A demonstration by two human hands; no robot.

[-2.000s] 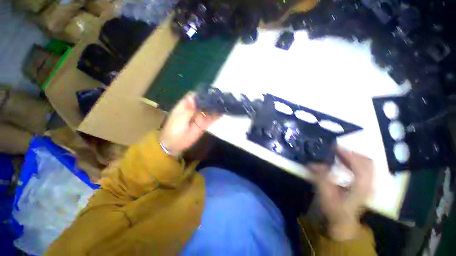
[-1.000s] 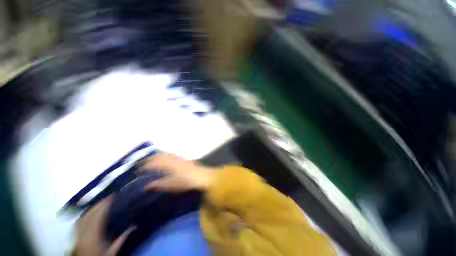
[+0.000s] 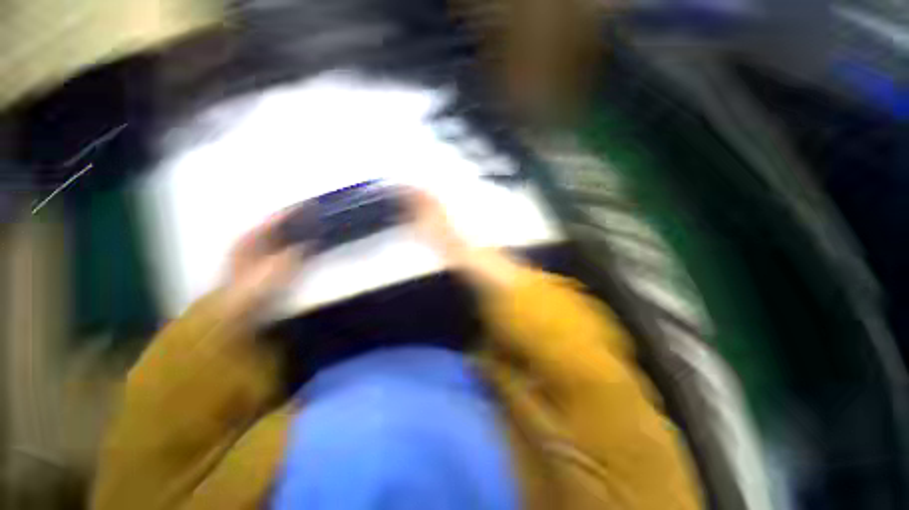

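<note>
The frame is strongly blurred. A black panel unit (image 3: 347, 216) is held over the white sheet (image 3: 249, 139) near its front edge. A light streak runs along its far side; its holes and details cannot be made out. My left hand (image 3: 261, 267) holds its left end. My right hand (image 3: 437, 227) holds its right end. The fingers of both hands are smeared by blur, and the underside of the unit is hidden.
A heap of black parts (image 3: 349, 35) lies behind the sheet. A green conveyor (image 3: 688, 249) runs along the right, beside a pale bench edge strip (image 3: 638, 249). Green bench top (image 3: 105, 259) shows at left. A pale tan shape (image 3: 90, 35) is at the upper left.
Since one second ago the view has shifted and both hands now hold the black unit at its two ends, farther from my body. The right-hand panel seen two seconds ago no longer shows.
</note>
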